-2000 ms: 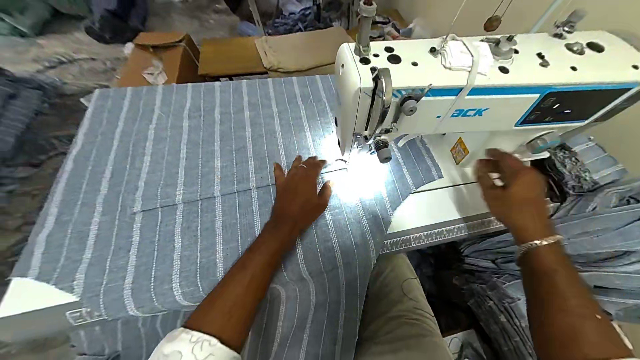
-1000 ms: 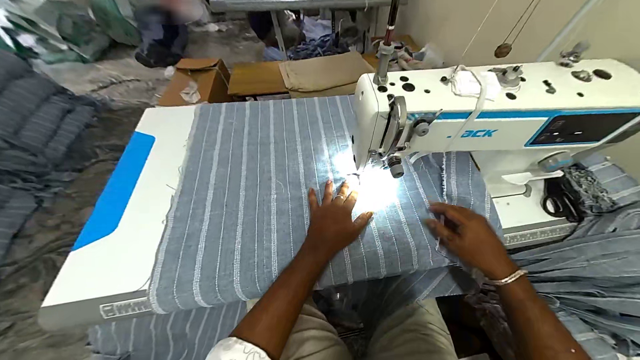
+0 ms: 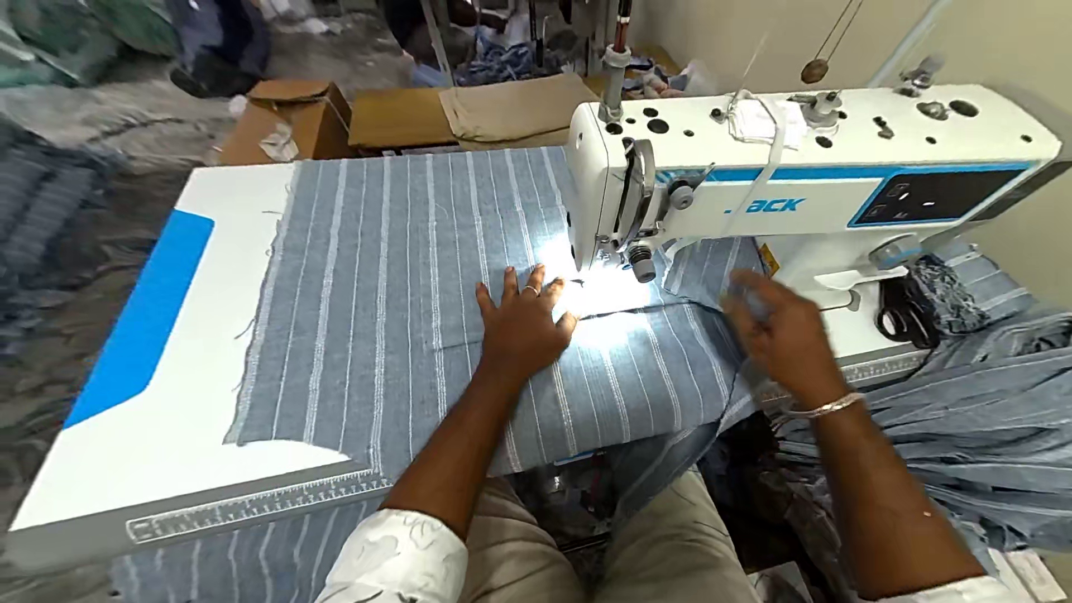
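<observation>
Blue-grey striped fabric lies over the white table and runs beneath the head of a Jack sewing machine. My left hand presses on the cloth with fingers spread, just left of the brightly lit needle area. A dark seam or fold line crosses the fabric right of that hand. My right hand, blurred, is at the fabric's right edge below the machine arm; its fingers are bent, and whether they grip cloth is not clear. The needle is lost in the glare.
Black-handled scissors lie near the machine's base beside a fabric bundle. More striped cloth is heaped at the right. Beyond the table stand a cardboard box and brown boards. A measuring scale runs along the table's front edge. Part of another person shows behind.
My right hand has moved up and away from my body at the fabric's right side. A dark seam line now shows on the cloth by the needle area. My left hand stays flat on the fabric.
</observation>
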